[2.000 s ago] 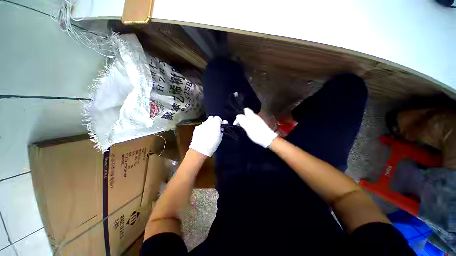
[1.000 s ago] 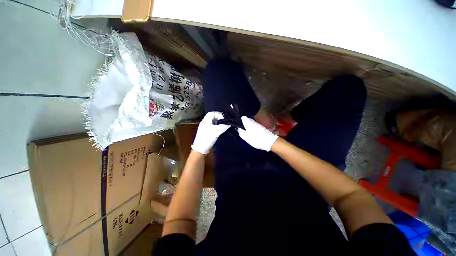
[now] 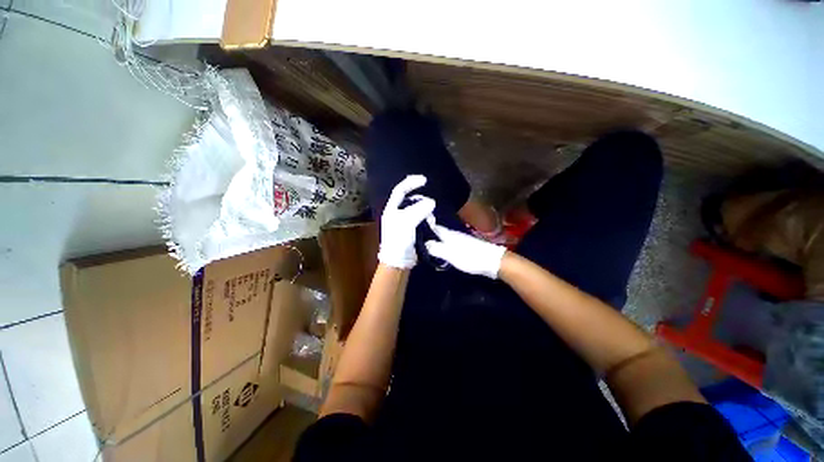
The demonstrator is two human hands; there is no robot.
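A small black cable bundle [image 3: 425, 236] is between my gloved hands, above my dark-clothed lap. It hardly stands out against the dark trousers, and the fingers cover much of it. My left hand [image 3: 404, 224], in a white glove, is closed around the bundle, with the index finger and thumb bent above it. My right hand [image 3: 465, 251], also in a white glove, pinches at the bundle from the right. Its fingertips are close to my left fingers. Whether a tie is on the bundle cannot be told.
The white bench top [image 3: 542, 36] crosses the top, with a gold-tan phone [image 3: 247, 22] on its edge. A woven sack [image 3: 235, 180] and cartons [image 3: 145, 334] stand at left. A red stool [image 3: 709, 311] and blue crate [image 3: 750, 415] are at right.
My left hand has turned more upright and moved slightly right, its index finger now raised. My right hand has moved slightly down. The bundle, seen above the hands one second ago, is now mostly hidden.
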